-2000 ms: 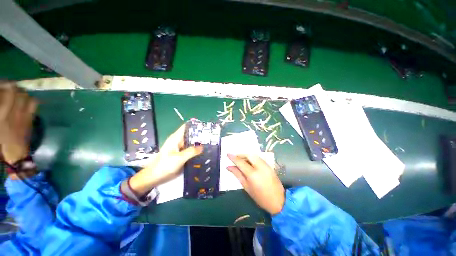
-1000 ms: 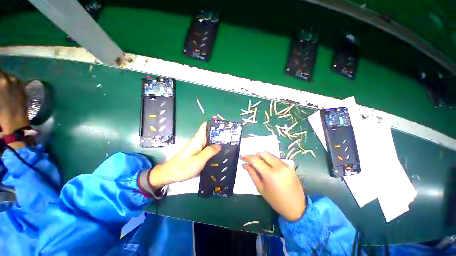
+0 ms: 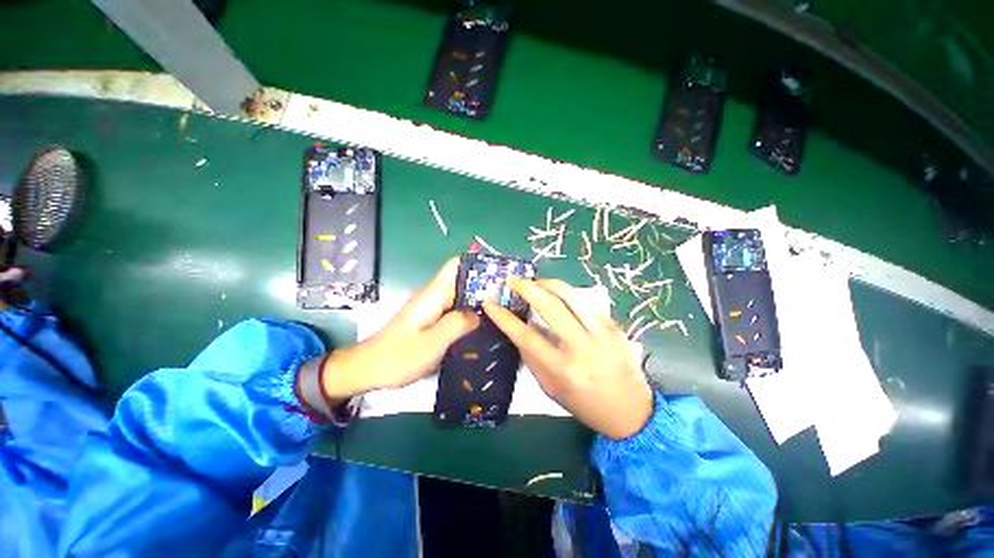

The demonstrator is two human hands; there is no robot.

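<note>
A black open phone lies upright in the view over white paper, its blue and silver circuit board at the far end. My left hand grips its left edge, thumb on the frame just below the board. My right hand has its thumb and fingertips together on the right part of the board. Whether a tiny part is between those fingertips is hidden. The white paper shows on both sides of the phone.
One phone lies at left, another on fanned paper at right. Thin pale strips lie beyond my right hand. A pale rail separates the bench from a green belt with several phones. A mesh disc is far left.
My right hand has moved from the paper beside the phone onto the circuit board. My left hand still holds the phone. The neighbour's hand at far left has mostly left the view.
</note>
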